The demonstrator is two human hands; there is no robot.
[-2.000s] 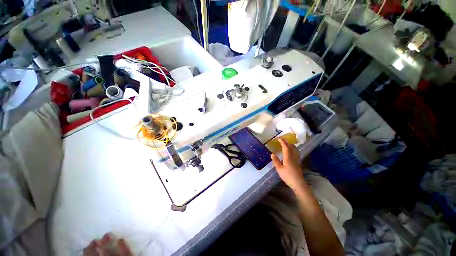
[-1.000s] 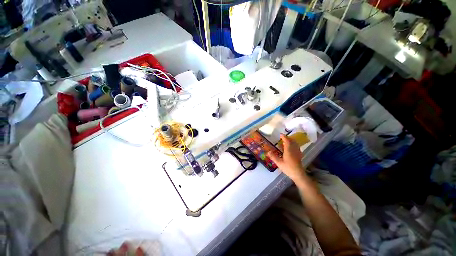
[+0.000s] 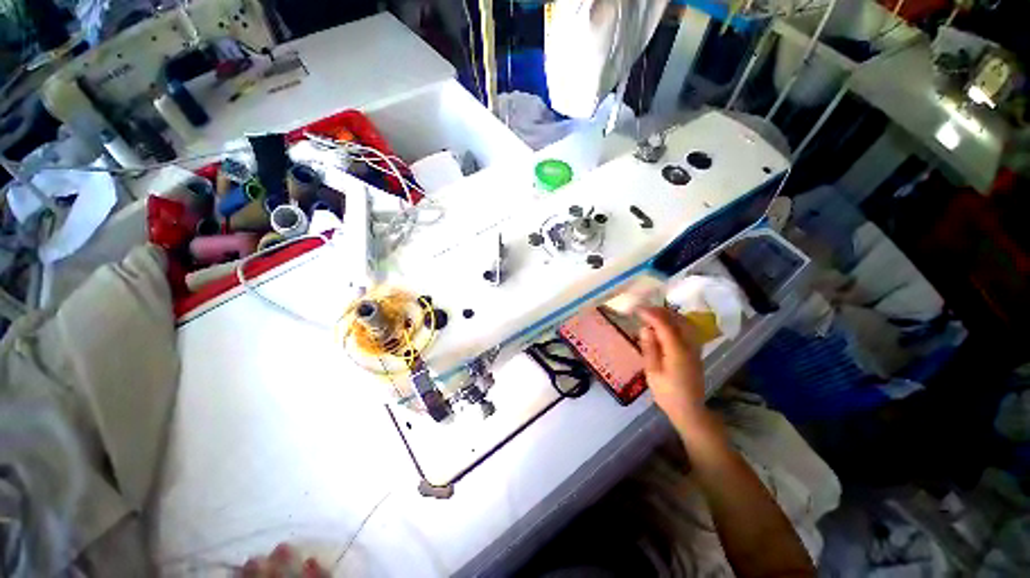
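Observation:
A smartphone (image 3: 605,352) lies on the table under the machine arm, its screen lit pink and red. My right hand (image 3: 669,352) is over the phone's right edge, fingers apart and holding nothing that I can see; whether a fingertip touches the screen is unclear. My left hand (image 3: 282,561) is blurred and cut off by the bottom edge; only its fingers show, near pale cloth, and its grip cannot be told. Scissors with black looped handles (image 3: 560,370) lie left of the phone. The white lockstitch machine (image 3: 531,296) stands behind them.
A yellow piece (image 3: 703,327) and a white cloth scrap (image 3: 712,298) lie right of the phone. Yellow cord (image 3: 390,334) loops round the machine's post. A red tray (image 3: 251,269) of spools stands behind left. Beige cloth (image 3: 85,395) is piled at left. A green cap (image 3: 553,174) sits behind the machine.
The phone screen has gone from dark to a colourful display, then to pink. My right hand has lifted slightly and drawn to the phone's right side. The view has shifted, moving the scene right.

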